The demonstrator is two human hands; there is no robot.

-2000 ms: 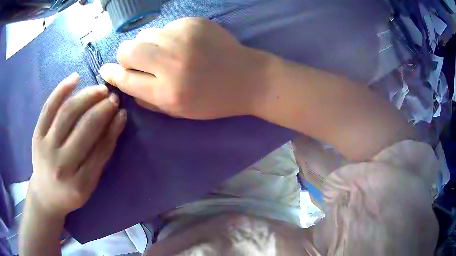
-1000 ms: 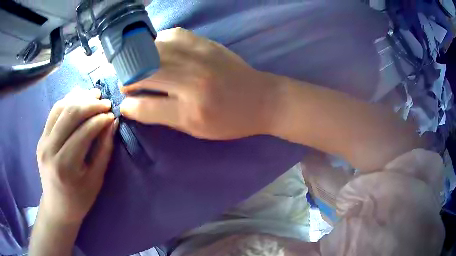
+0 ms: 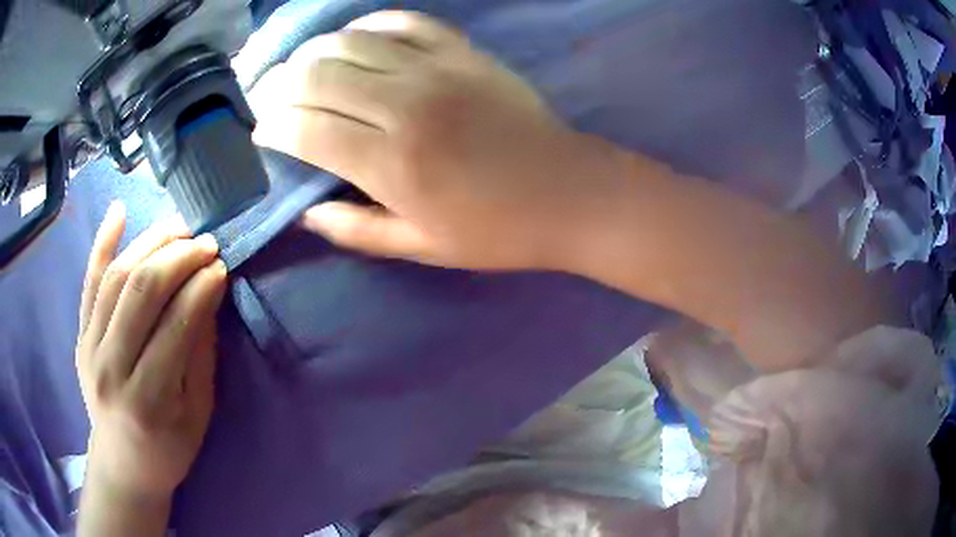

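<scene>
A large purple-blue cloth panel lies under both hands. A raised fold or narrow strip of the same colour runs between my hands, below the ribbed grey knob. My left hand pinches the cloth at the fold's lower left end with its fingertips. My right hand is over the fold's upper right part, slightly blurred, with thumb and fingers apart around the cloth; its fingertips are partly hidden. A short dark stitched line or slit shows in the panel below my left fingertips. The needle is not visible.
The sewing machine's dark metal parts are at the upper left, with a curved dark guard at the left edge. Pale and purple scraps are heaped at the right. The wearer's pale pink sleeve is at the lower right.
The knob and machine parts have come into fuller view and shifted left. The fingertips of my hands have moved apart, my right hand going up. The cloth between them is now raised in a fold.
</scene>
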